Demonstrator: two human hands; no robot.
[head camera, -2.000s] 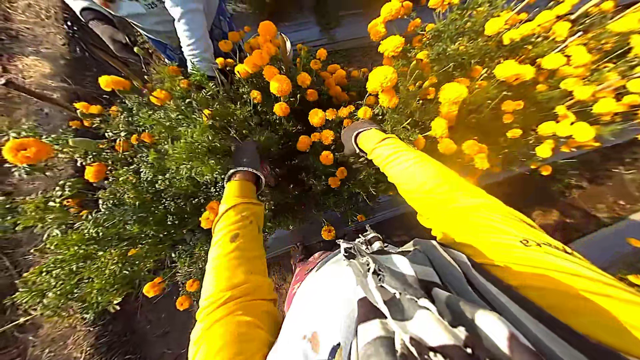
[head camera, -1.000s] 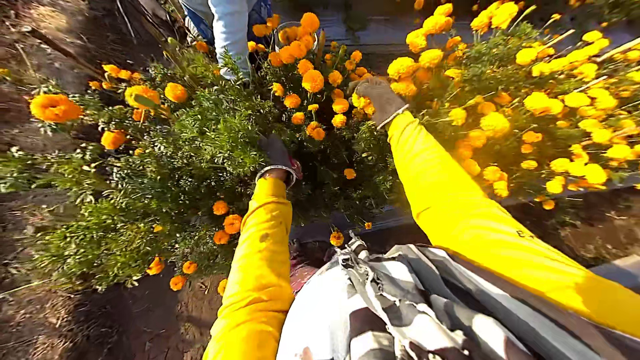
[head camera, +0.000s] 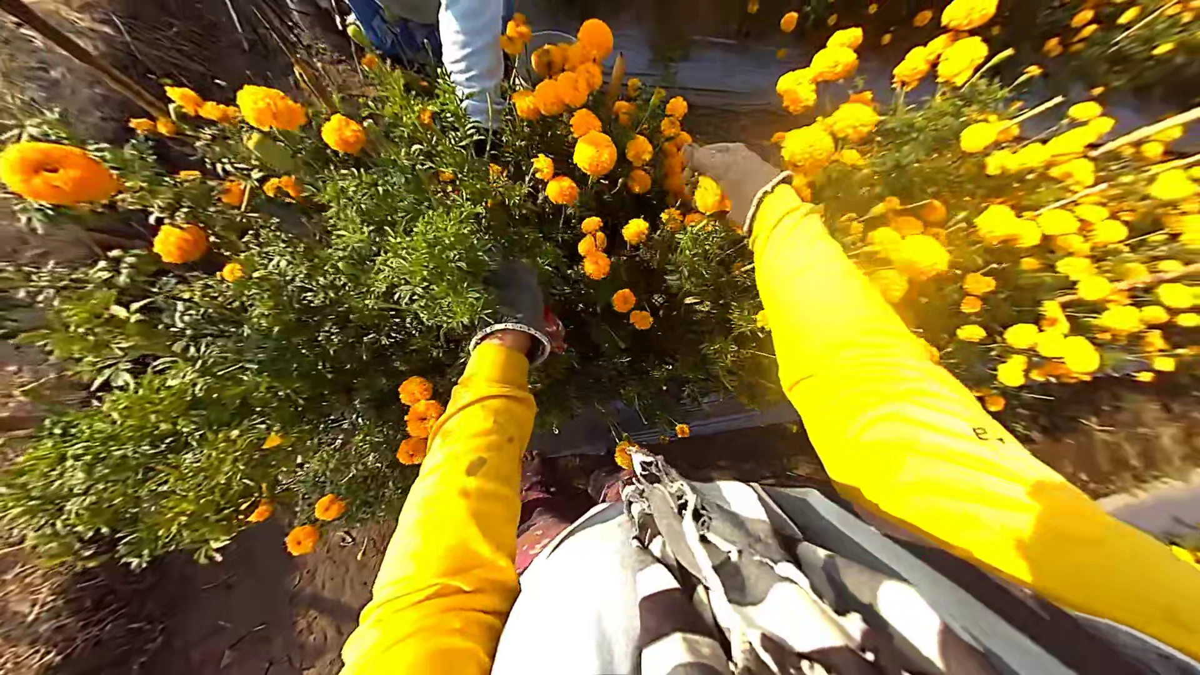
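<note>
My left hand (head camera: 518, 298), dark and wearing a bracelet at the wrist, reaches into the green foliage of a marigold bush (head camera: 403, 253); its fingers are hidden among the leaves. My right hand (head camera: 736, 178), with a band at the wrist, is at a cluster of orange marigold blooms (head camera: 673, 169); its fingertips are lost behind the blooms, so its grip cannot be made out. A yellow-orange bloom (head camera: 710, 195) is against its near side. A cloth bundle (head camera: 731, 562), white and grey with dark patches, hangs at my front between the yellow sleeves.
Another person's pale sleeve (head camera: 469, 56) reaches into the bush from the top. Behind the blooms shows a container's rim (head camera: 553, 37). Brighter marigolds (head camera: 1022, 225) crowd the right. Plastic ground sheeting (head camera: 722, 70) lies between rows, and a thin stick (head camera: 84, 58) slants at upper left.
My right hand has moved over beside the orange blooms from the near side of the cluster. My left hand stays in the foliage. The other person's sleeve has shifted. The view has swung somewhat.
</note>
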